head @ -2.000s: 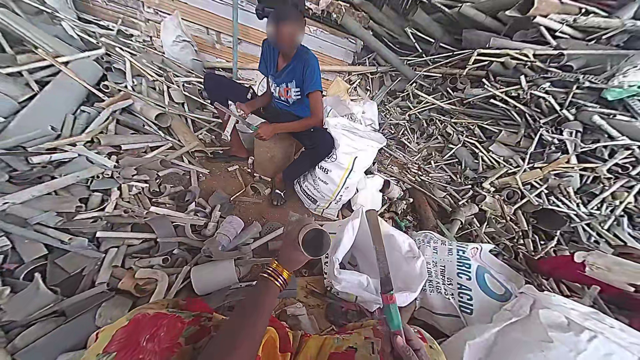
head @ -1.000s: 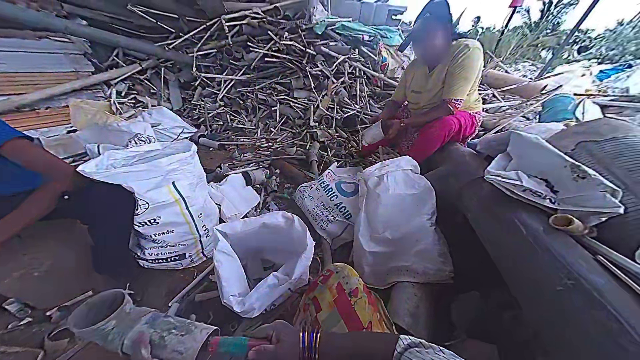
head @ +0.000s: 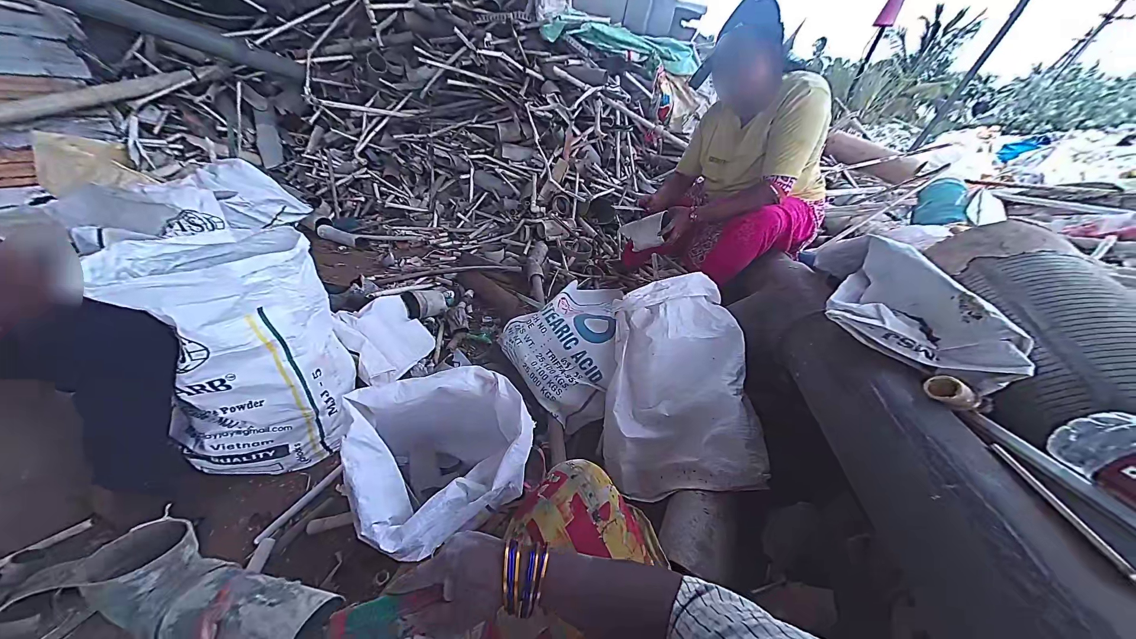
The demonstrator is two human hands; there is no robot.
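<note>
At the bottom edge, my right hand [head: 457, 581], with blue and gold bangles at its wrist, is closed on the green handle [head: 373, 614] of a tool. The tool's blade cannot be made out. Just left of the handle lies a large grey, dirty plastic pipe fitting [head: 222, 590] with open ends; whether the tool touches it is unclear. Beyond my hand stands an open white woven sack [head: 373, 497] with some pale pieces inside. My left hand is out of view. Patterned red and yellow cloth [head: 577, 510] covers my knee.
A full-looking white sack [head: 683, 390] and a printed sack [head: 564, 355] stand ahead. Another printed sack [head: 257, 346] is at left, beside a seated person [head: 89, 390]. Across, a person [head: 754, 160] holds a pipe piece [head: 646, 231]. Large dark pipes [head: 887, 453] lie right; a scrap pipe heap [head: 426, 115] rises behind.
The view has swung to the right since the first frame. My left hand, holding a round pipe piece then, is out of sight. My right hand keeps hold of the green handle.
</note>
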